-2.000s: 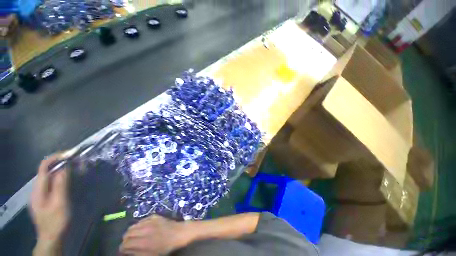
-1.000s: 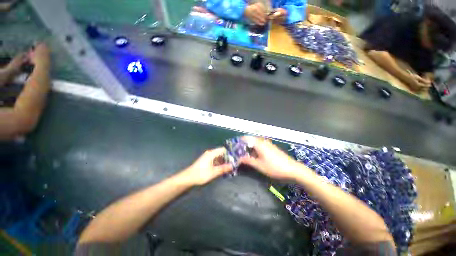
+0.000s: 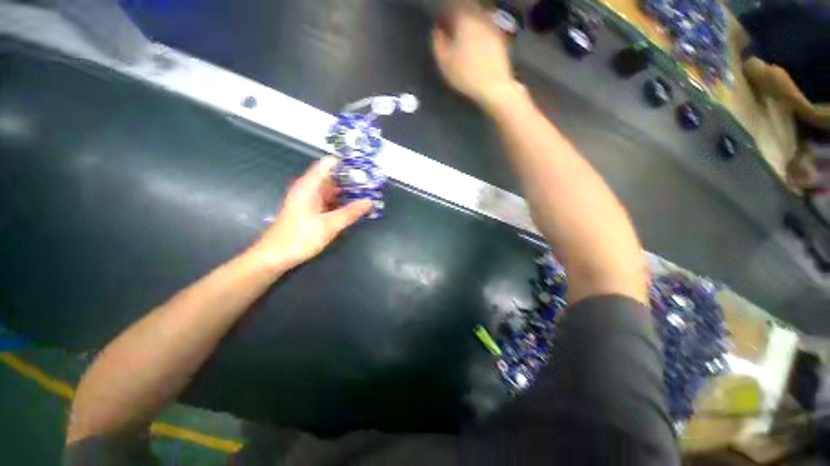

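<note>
My left hand (image 3: 305,214) holds several linked blue circuit boards (image 3: 358,173) between thumb and fingers, over the pale metal rail (image 3: 437,185). A pale wire with round white discs (image 3: 396,104) trails from their top toward the belt. My right hand (image 3: 470,55) reaches across the conveyor belt (image 3: 382,55) to the row of black round units (image 3: 579,38) on its far side. Its fingertips are blurred, and I cannot tell whether it grips anything.
A pile of blue boards (image 3: 687,337) lies at the right, partly hidden by my right arm. A yellow-green piece (image 3: 488,340) lies beside it on the dark green bench (image 3: 227,218). Another board heap (image 3: 692,32) and a dark-clothed person (image 3: 792,45) are across the belt.
My right hand has left the boards and moved forward over the belt. My left hand now holds the boards alone, over the rail. The view has shifted and the lit board is no longer seen.
</note>
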